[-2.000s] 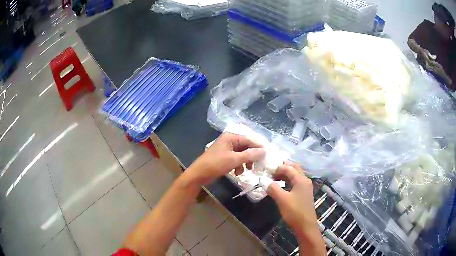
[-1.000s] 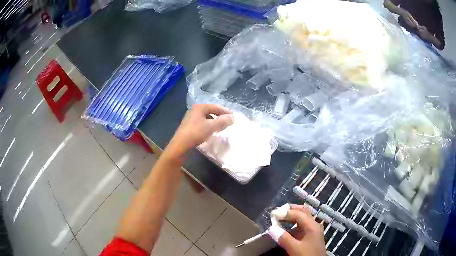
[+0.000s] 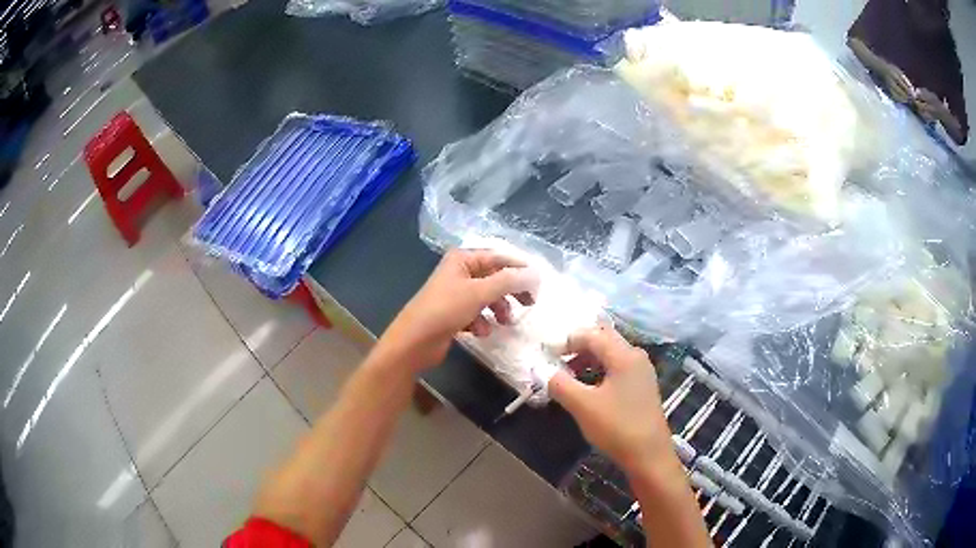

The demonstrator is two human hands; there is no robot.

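A pile of thin white sheets (image 3: pixel 567 305) lies at the table's front edge, in a tub mostly hidden by my hands. My left hand (image 3: pixel 471 294) is over its left side, fingers bent, at the white material; whether it pinches a sheet is unclear. My right hand (image 3: pixel 610 391) is over its right side, fingertips closed around the thin stemmed part (image 3: pixel 519 402), whose tip points down-left. White coverings show on the right fingertips. The dark-looking tray (image 3: pixel 738 460) with rows of white stemmed parts is at lower right, partly behind my right forearm.
Open clear bag (image 3: pixel 492 171) with translucent sleeves (image 3: pixel 642 219) behind my hands; cream heap (image 3: pixel 749 107) beyond. Cream pieces (image 3: pixel 894 369) in plastic at right. Blue grooved trays (image 3: pixel 305 198) at the left table edge. Stacked trays (image 3: pixel 503 48) at back. Red stool (image 3: pixel 131 177) on the floor. A person's arm at upper right.
My right hand has moved from the stemmed-part tray up-left to the white sheets, still with the stemmed part. My left hand has shifted slightly right and down over the sheets.
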